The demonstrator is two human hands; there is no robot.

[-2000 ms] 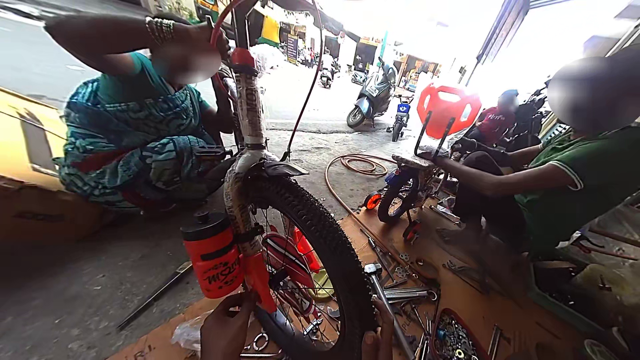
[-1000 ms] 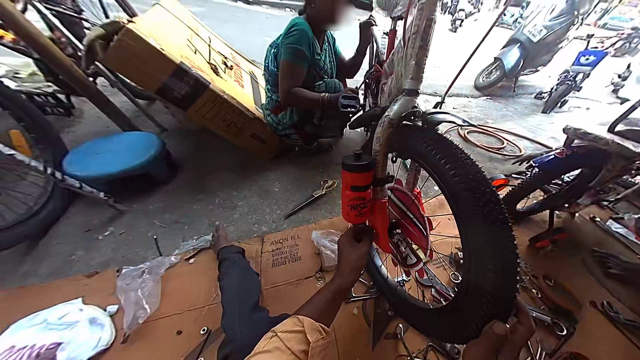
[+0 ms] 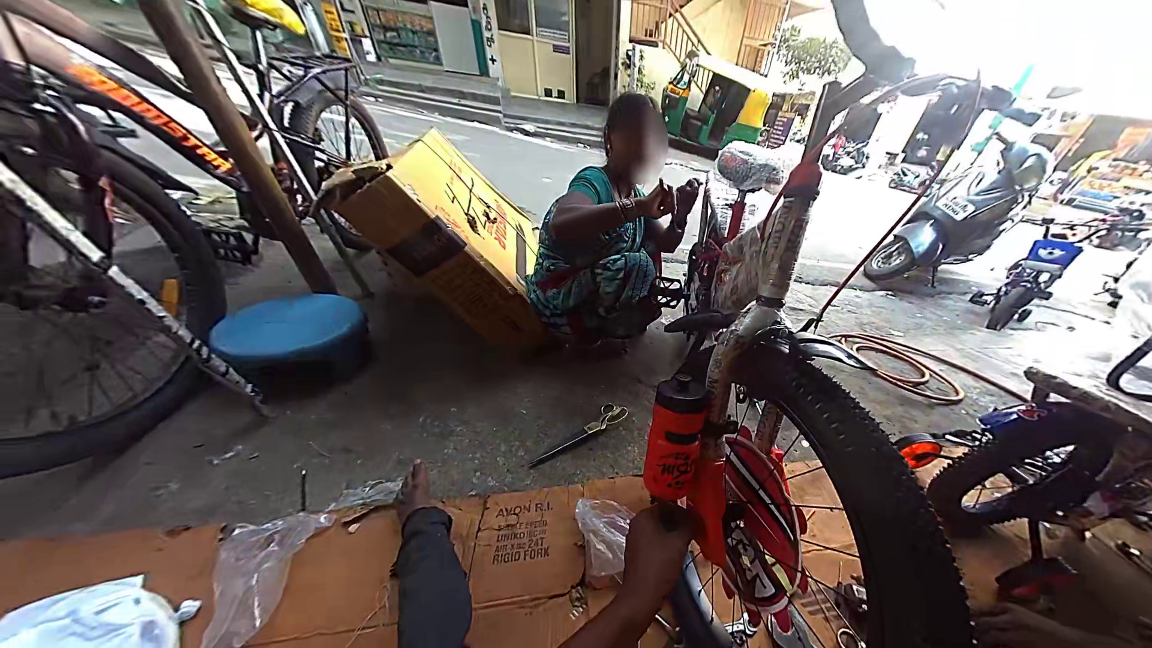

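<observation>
My left hand (image 3: 661, 540) is at the lower part of a bicycle's fork, closed around the red piece (image 3: 707, 513) just under a red water bottle (image 3: 675, 441) with a black cap. Right of it stands the bicycle's front wheel with its knobby black tire (image 3: 864, 477). A red and white disc-shaped cover (image 3: 760, 531) lies against the spokes. At the lower right edge, beyond the tire, part of a dark hand (image 3: 1021, 623) shows; I take it as my right hand, but its fingers are too dim to read.
Flattened cardboard (image 3: 522, 549) covers the ground, with clear plastic bags (image 3: 261, 576) on it. Scissors (image 3: 580, 436) lie on the pavement near a blue stool (image 3: 290, 333). A person (image 3: 603, 234) squats behind the bicycle, beside a large carton (image 3: 450, 234). A small bicycle (image 3: 1035, 450) stands at right.
The view has swung left. My left hand stays by the red bottle. My right hand, at the tire's lower edge a second ago, is now off to the right of it.
</observation>
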